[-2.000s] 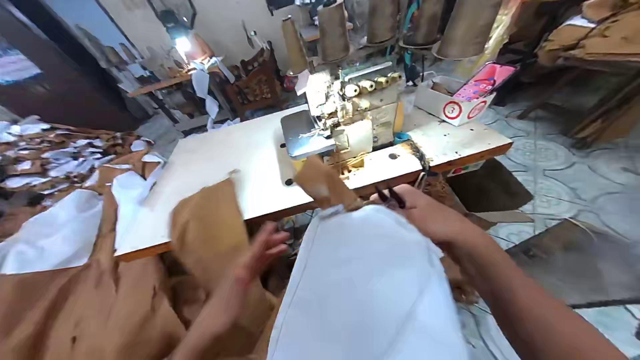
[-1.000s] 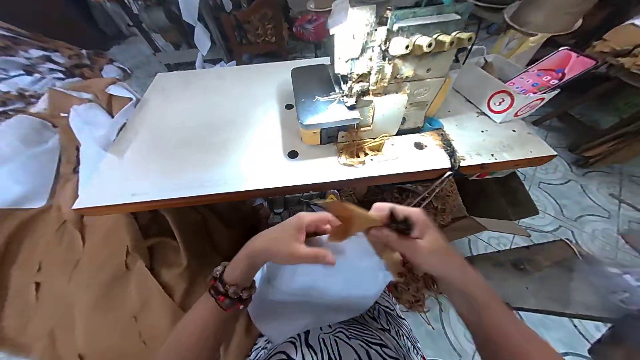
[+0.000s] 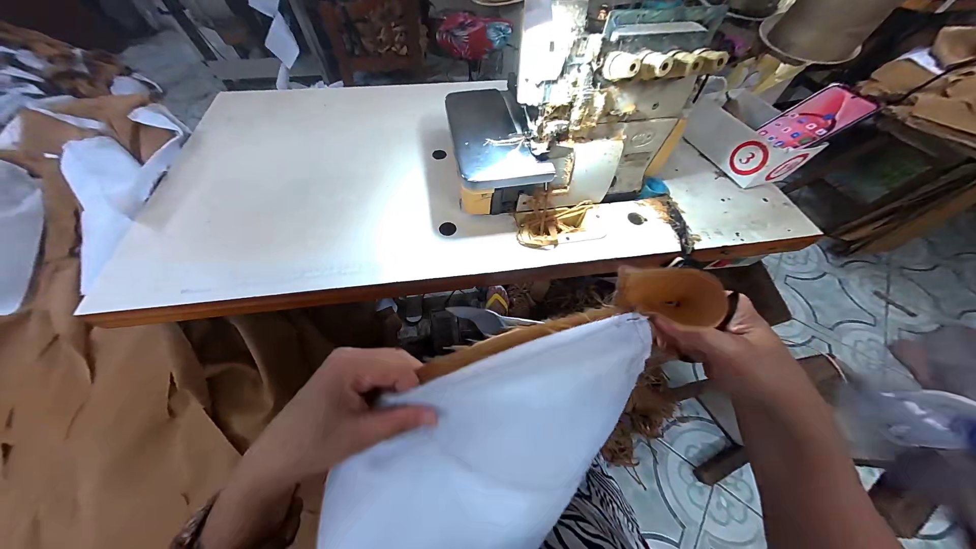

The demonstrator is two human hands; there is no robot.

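Observation:
My left hand (image 3: 374, 404) pinches the upper left edge of a white fabric piece (image 3: 496, 435) between thumb and fingers. My right hand (image 3: 709, 328) grips the far corner of the same piece, where brown fabric (image 3: 671, 296) curls up over the fingers. A brown strip runs along the white edge between both hands. Something dark, partly hidden, shows in my right hand. The fabric is stretched in front of the table, over a lap in zebra-patterned cloth. Beyond it stands an overlock sewing machine (image 3: 633, 114) with its lamp lit and brown thread ends by the presser foot.
The white sewing table (image 3: 305, 198) has a wooden front edge close to my hands. A white box (image 3: 740, 137) holding a phone (image 3: 820, 114) stands at its right. Brown and white fabric (image 3: 91, 412) is heaped at left. Thread waste (image 3: 648, 412) hangs below the table.
My hands have moved apart, and the white fabric now spans between them. My left hand has moved left along the edge. The view has come nearer the table since the oldest frame.

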